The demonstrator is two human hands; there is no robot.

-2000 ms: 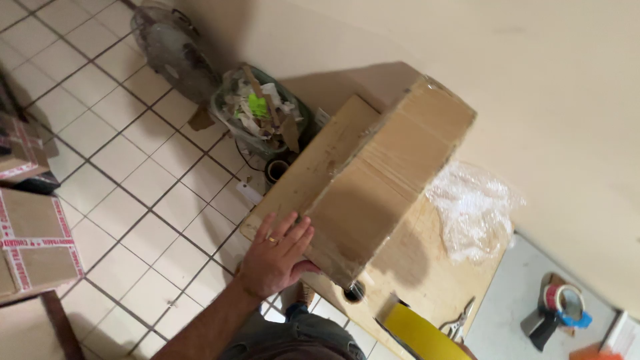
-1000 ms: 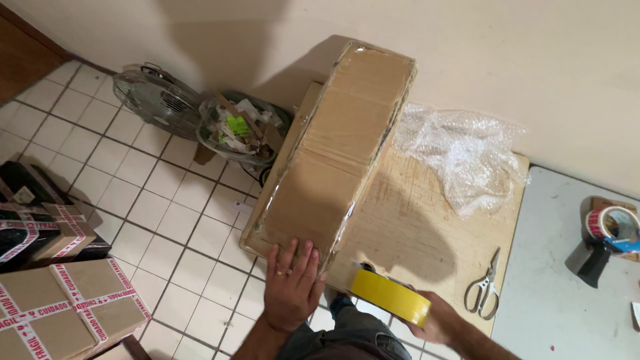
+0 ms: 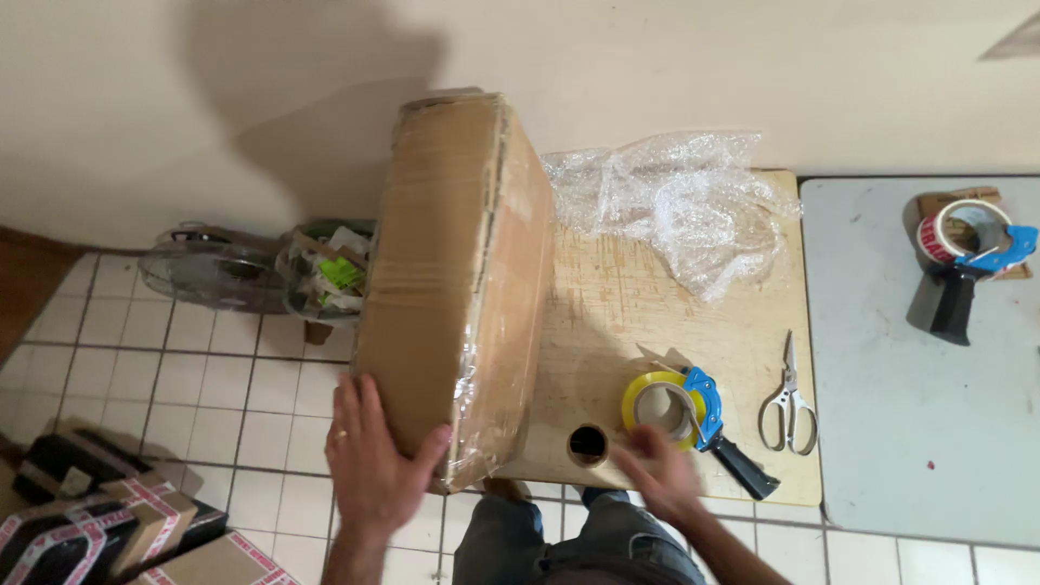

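A long cardboard box (image 3: 426, 244) with clear tape along its edges stands on the left part of the wooden tabletop (image 3: 601, 317). My left hand (image 3: 374, 463) lies against its near end, fingers spread on the cardboard and thumb by the corner. My right hand (image 3: 662, 471), blurred, is at the table's front edge, just below a tape dispenser (image 3: 707, 406) with a blue frame, black handle and yellow-edged roll. Beside its fingertips is a small dark-centred tube or roll (image 3: 587, 445); whether they touch it I cannot tell. Scissors (image 3: 788, 410) lie to the right.
Bubble wrap (image 3: 691, 203) lies at the table's back. On the grey table (image 3: 894, 422) at right rests another tape dispenser (image 3: 963, 268). A filled waste bin (image 3: 325, 276) and a fan (image 3: 219, 268) stand on the floor behind left; taped parcels (image 3: 138, 520) sit at lower left.
The yellow tape, in my right hand one second ago, now lies on the table, out of that hand. The box has been turned and shows another side. My left hand remains at its near end.
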